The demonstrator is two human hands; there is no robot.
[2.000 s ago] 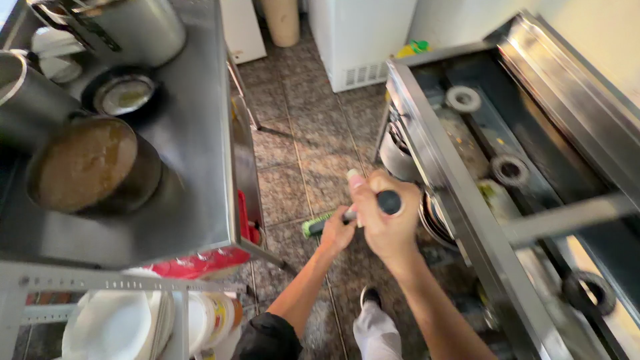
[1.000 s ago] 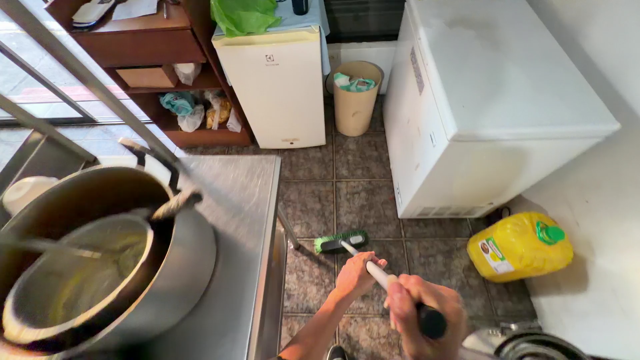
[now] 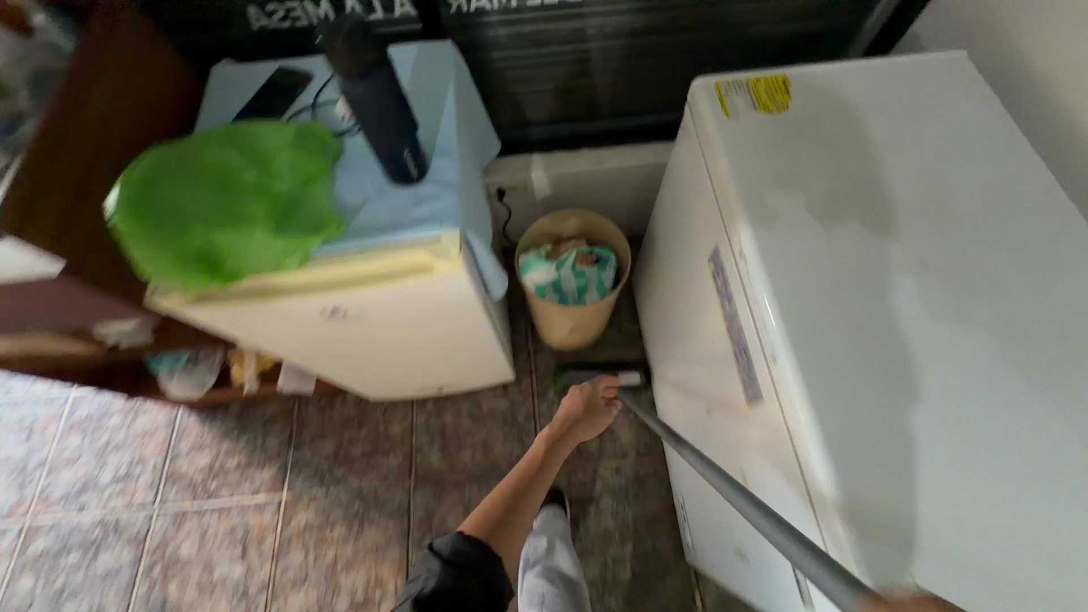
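Observation:
My left hand [image 3: 586,410] is closed around the lower part of a long grey broom handle [image 3: 748,501], just above the broom head. At the bottom right edge my right hand [image 3: 909,602] is mostly cut off and blurred, at the upper end of the same handle. The dark broom head [image 3: 599,376] with green bristles lies on the tiled floor, between the small fridge and the chest freezer and in front of a beige waste bin [image 3: 571,327]. My left hand partly covers it.
To the right stands a white chest freezer [image 3: 850,297]. On the left a small white fridge [image 3: 382,340] carries a blue cloth, a green plastic bag [image 3: 229,204], a dark bottle [image 3: 378,106] and a phone [image 3: 274,92]. A brown wooden shelf unit [image 3: 85,153] stands further left.
The view has moved forward from the steel table and the stove to the bin. The broom head, beside the steel table's leg before, is now on the floor between fridge and freezer.

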